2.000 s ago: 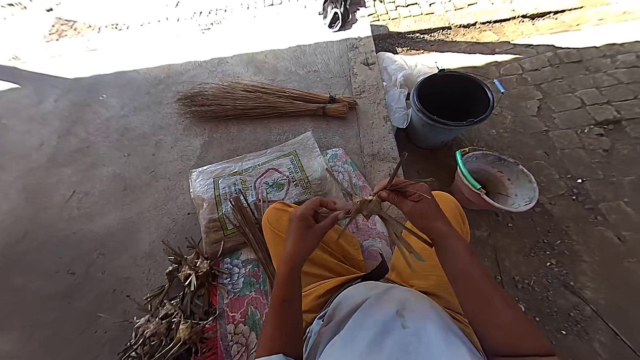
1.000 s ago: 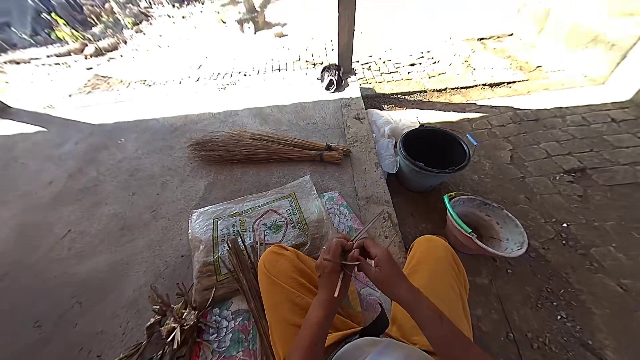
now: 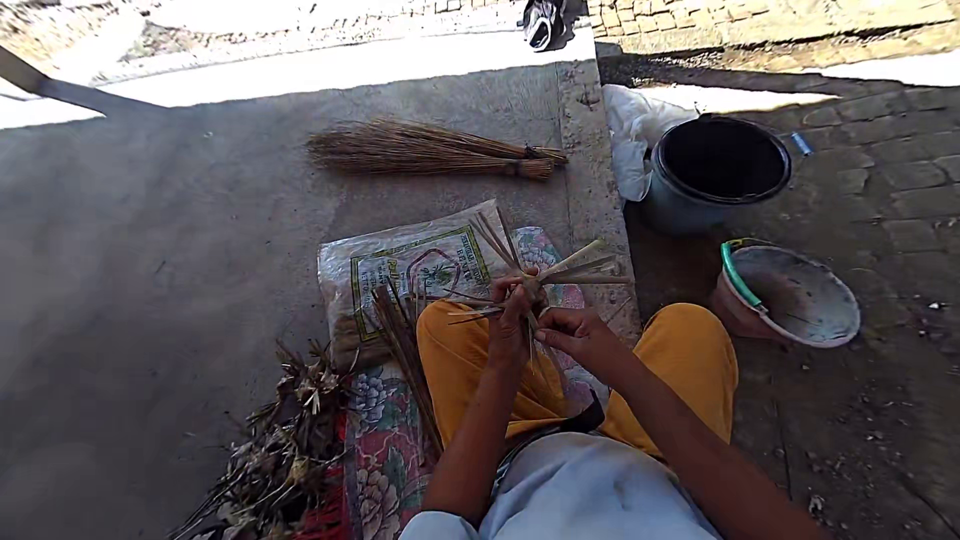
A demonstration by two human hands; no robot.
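Above my lap is a small woven piece of dry leaf strips (image 3: 531,286), its loose ends spreading out on several sides. My left hand (image 3: 511,319) grips its woven centre from the left. At its lower right, my right hand (image 3: 577,336) pinches one of the strips between thumb and fingers. A bundle of long, dark dry strips (image 3: 409,360) lies beside my left knee. Farther left, a heap of dry pieces with loose ends (image 3: 289,450) rests on the floor by the mat's edge. The far sides of my fingers are hidden.
Two stick bundles (image 3: 427,150) lie on the concrete floor beyond a printed plastic sack (image 3: 412,274). I sit on a floral mat (image 3: 379,487). Right of the concrete edge stand a dark bucket (image 3: 675,202) and a pinkish bucket with a green handle grip (image 3: 739,319), near a white plastic bag (image 3: 637,127).
The strips, held close together between my hands a second ago, now fan out around the woven centre. My right hand has moved to its lower right side. The view has tilted down.
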